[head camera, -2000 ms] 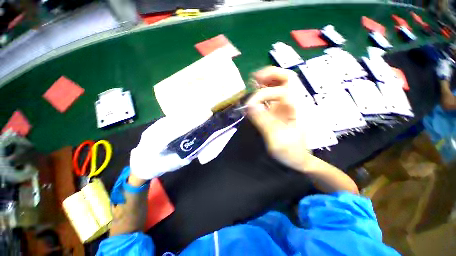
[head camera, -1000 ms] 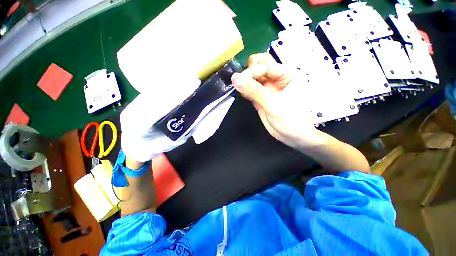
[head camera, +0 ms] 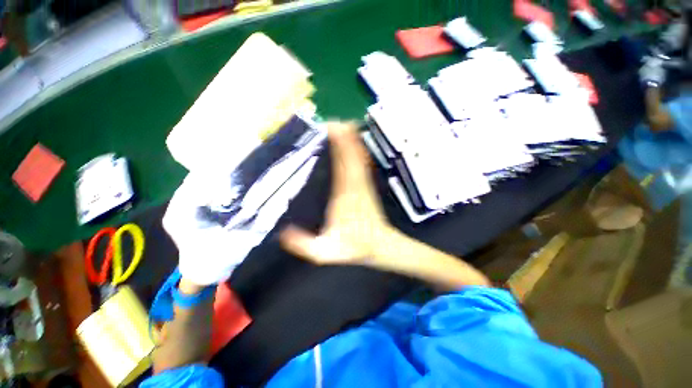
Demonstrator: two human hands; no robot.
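My left hand (head camera: 201, 231), in a white glove with a blue wrist band, holds a thick pale-yellow and white wad of label sheets (head camera: 239, 98) and a glossy black label strip (head camera: 277, 148). The strip is blurred and its logo cannot be read. My bare right hand (head camera: 345, 216) is just right of the strip, blurred, thumb and fingers spread, with nothing seen in it. White electronic units (head camera: 448, 163) lie piled right of my right hand. One unit (head camera: 105, 189) lies alone on the green belt at left.
Scissors (head camera: 114, 258) and a yellow block (head camera: 117, 333) lie at left on the black mat (head camera: 319, 303). Red squares (head camera: 38, 173) lie on the green belt (head camera: 152, 98). A cardboard box (head camera: 652, 326) is at lower right. Another person's sleeve (head camera: 660, 155) shows at right.
My right hand has let go of the black strip's end and opened, moving down from it. The view has shifted, and the wad in my left hand stands more upright.
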